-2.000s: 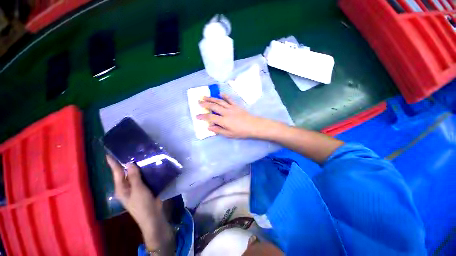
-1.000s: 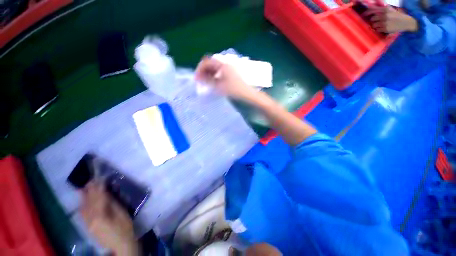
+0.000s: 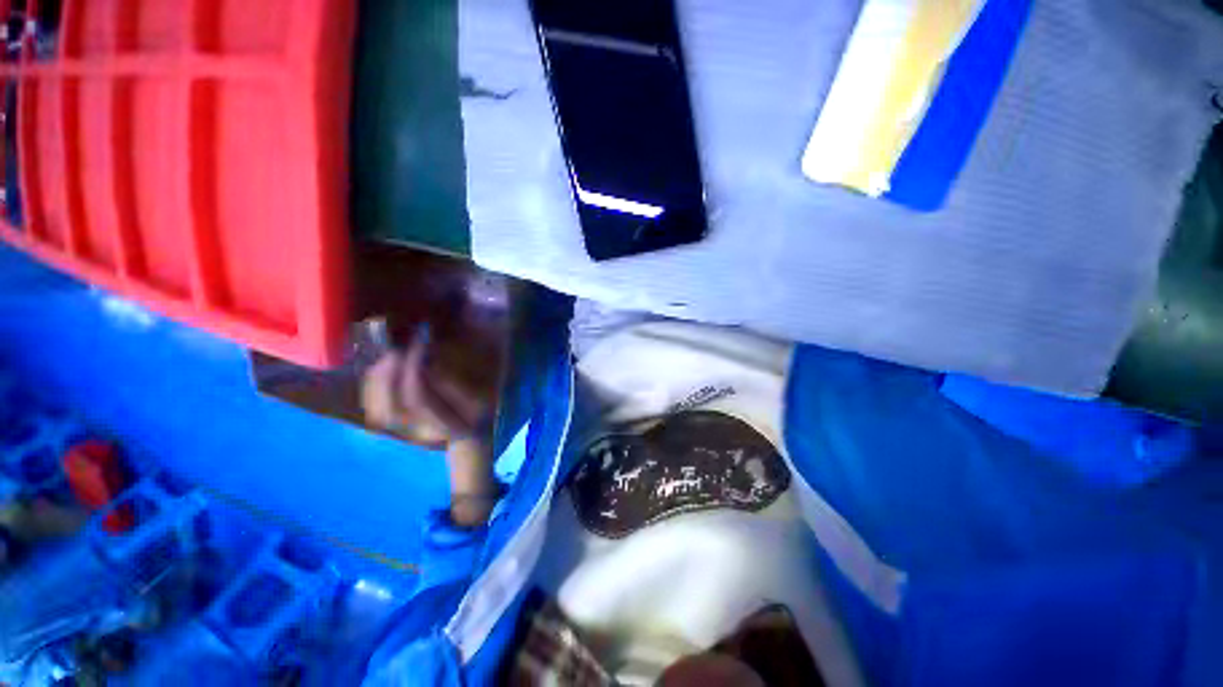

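A black smartphone (image 3: 624, 134) lies on the pale ribbed mat (image 3: 765, 269) near its front edge, with a bright reflection across its lower end. The block squeegee (image 3: 916, 101), with white, yellow and blue bands, lies on the mat to its right, cut off by the top of the picture. My left hand (image 3: 419, 389) is blurred, below the bench edge over the brown cardboard box, apart from the phone. A small pale glint shows at its fingertips, but I cannot tell if it holds anything. My right hand is out of the picture.
A red plastic tray (image 3: 255, 175) stands at the left on the green bench (image 3: 409, 134). The brown cardboard box (image 3: 302, 387) is below the bench edge. Blue stools (image 3: 255, 591) are on the floor at lower left.
The view has swung down and left. My left hand has let go of the phone and moved down to the box. My right hand, earlier over the mat's far edge, has left the picture.
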